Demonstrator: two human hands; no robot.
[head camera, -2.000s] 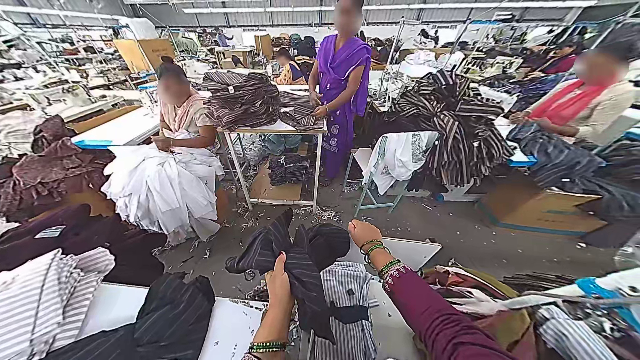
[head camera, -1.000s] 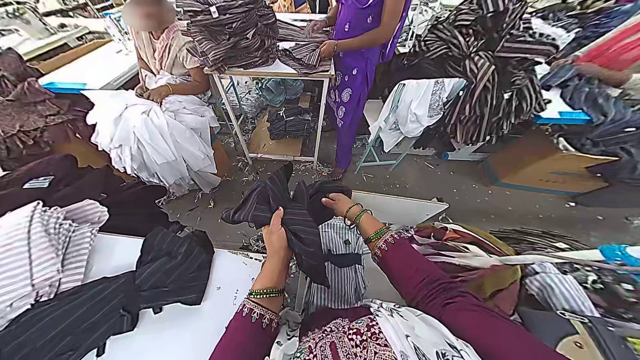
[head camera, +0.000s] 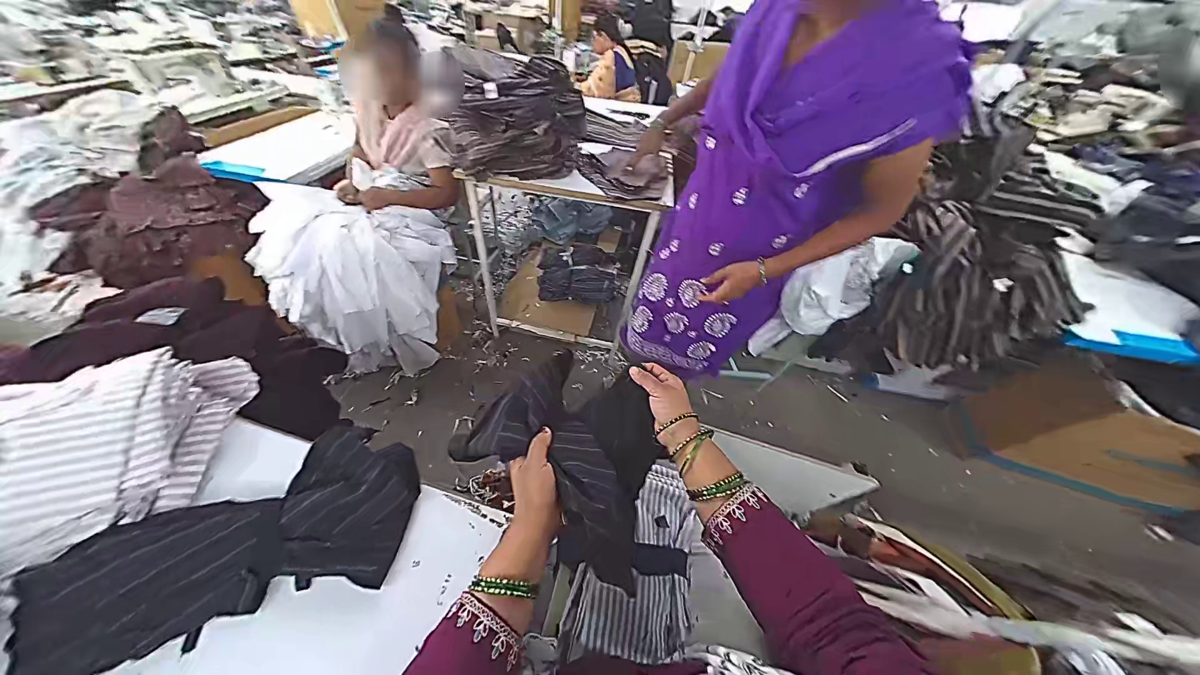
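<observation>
My left hand (head camera: 535, 480) grips a dark pinstriped cloth piece (head camera: 586, 469), thumb on top, at the lower middle of the head view. The cloth's upper right part is pinched by the fingers of my right hand (head camera: 664, 389). Between the two hands the cloth hangs in folds, its lower tip over a stack of grey-and-white striped cloth (head camera: 637, 600). Another dark pinstriped piece (head camera: 216, 553) lies on the white tabletop to the left, apart from my hands. Green bangles circle both wrists.
White-and-grey striped fabric (head camera: 94, 441) is heaped at the left. Ahead, a person in purple (head camera: 731, 216) stands by a small table (head camera: 562, 185) piled with dark garments. A seated person (head camera: 403, 159) holds white cloth. A cloth pile (head camera: 937, 581) lies at lower right.
The person in purple has come closer, and one of their hands now hangs low beside the purple garment. My two hands keep hold of the dark cloth. The view has shifted.
</observation>
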